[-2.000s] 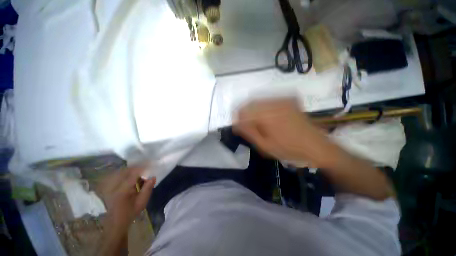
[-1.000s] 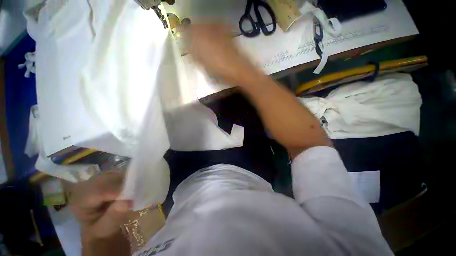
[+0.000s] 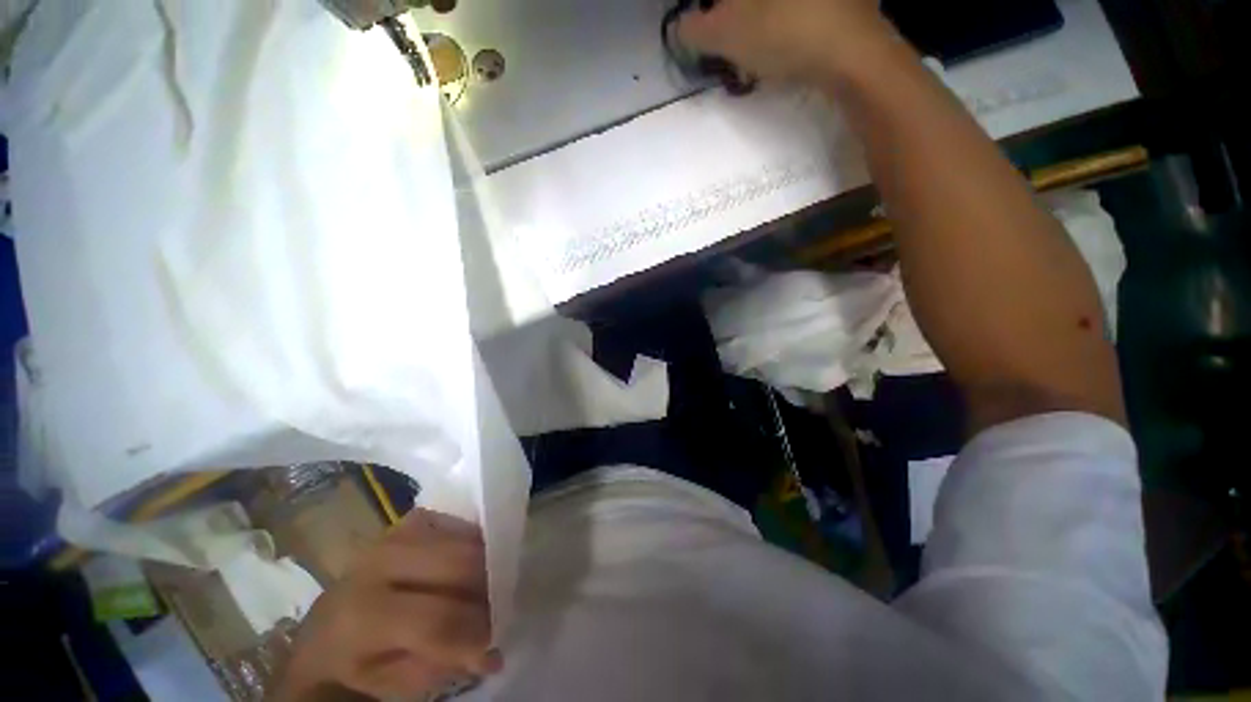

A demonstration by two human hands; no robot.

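The white garment cloth [image 3: 275, 261] lies under the lamp left of the needle and hangs over the front table edge. My left hand [image 3: 405, 610] is closed on its hanging edge at the lower left, near my lap. My right hand [image 3: 789, 41] is at the top, right of the needle, with its fingers on the black handles of the fabric shears [image 3: 676, 52]. The hand hides much of the shears, and their blades are not visible. The presser foot and needle [image 3: 409, 52] are at the cloth's upper right edge.
A flat black item [image 3: 971, 28] lies at the upper right. Ruler marks [image 3: 686, 213] run along the front table edge [image 3: 576, 291]. A white cloth bundle [image 3: 803, 327] is below the table, and a brown cardboard box [image 3: 323, 518] is at the lower left. A small white piece [image 3: 583, 384] hangs over my lap.
My right hand has moved right, from beside the needle to the shears, whose handles have shifted. My left hand has moved right and nearer my lap, still with the cloth edge.
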